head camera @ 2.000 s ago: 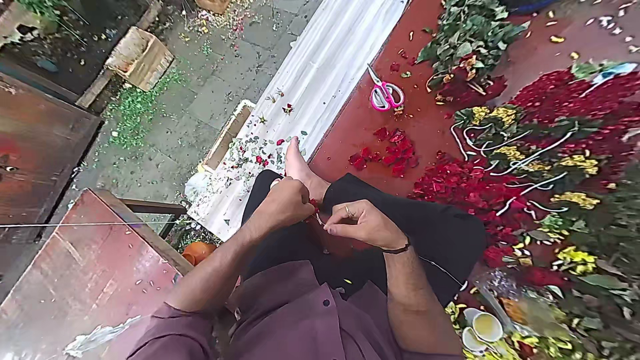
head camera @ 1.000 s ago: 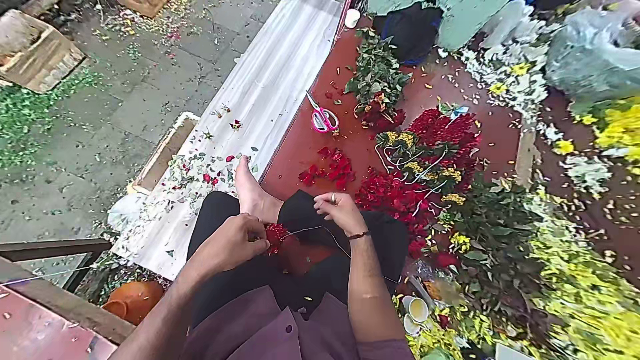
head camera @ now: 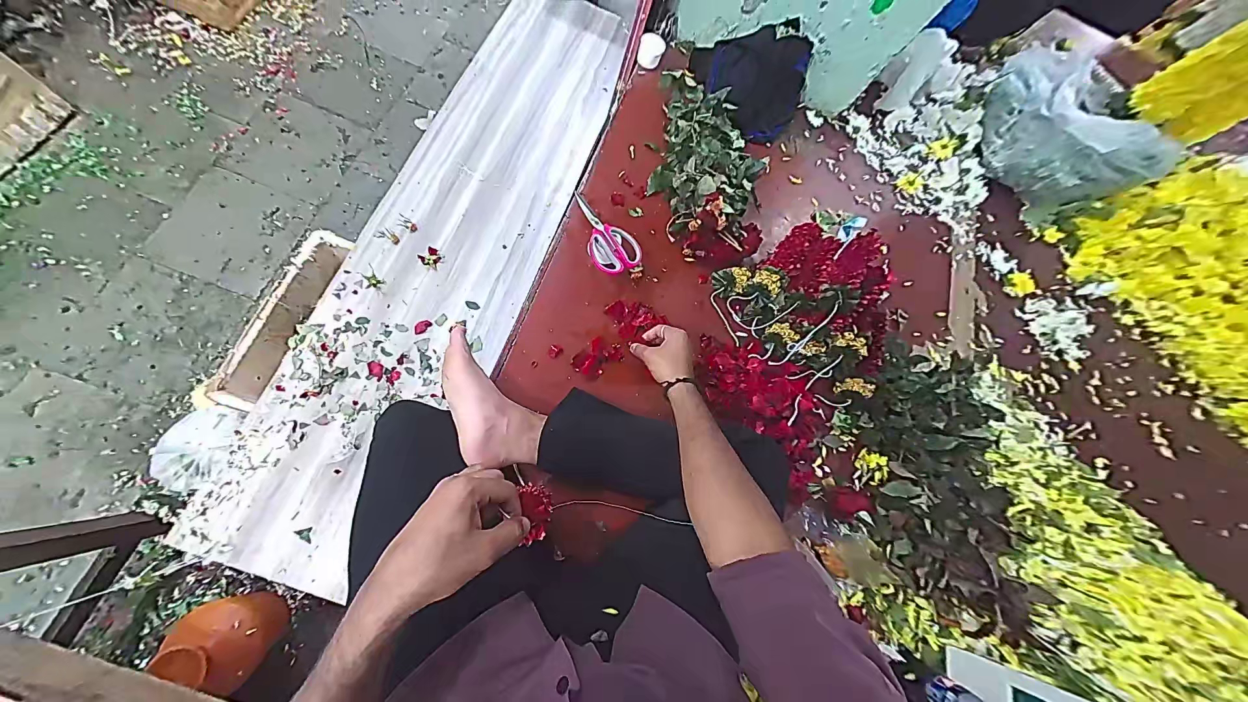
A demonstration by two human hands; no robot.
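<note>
Between the thumb and fingers of my left hand [head camera: 476, 522] is the end of a short string of red petals [head camera: 534, 513]. A white thread [head camera: 624, 509] runs from it to the right across my lap. My right hand [head camera: 666, 356] touches the loose red petals [head camera: 636, 320] on the red floor, its fingertips pinched together; whether a petal is between them cannot be told. Scissors with pink handles [head camera: 614, 250] lie above that hand. Right of it are a heap of red petals [head camera: 751, 385] and garland pieces with yellow flowers and white strings [head camera: 785, 331].
A white board [head camera: 507, 107] strewn with leaves and petals runs along the left. Leafy rose stems [head camera: 707, 146] lie beyond the scissors. Yellow flowers [head camera: 1160, 283] and a plastic bag [head camera: 1068, 127] are at the right. An orange pot [head camera: 224, 639] stands at lower left.
My right hand has moved from beside my left hand over my lap out to the loose red petals. My left hand stays over my lap with the petal string. The view has shifted to the right.
</note>
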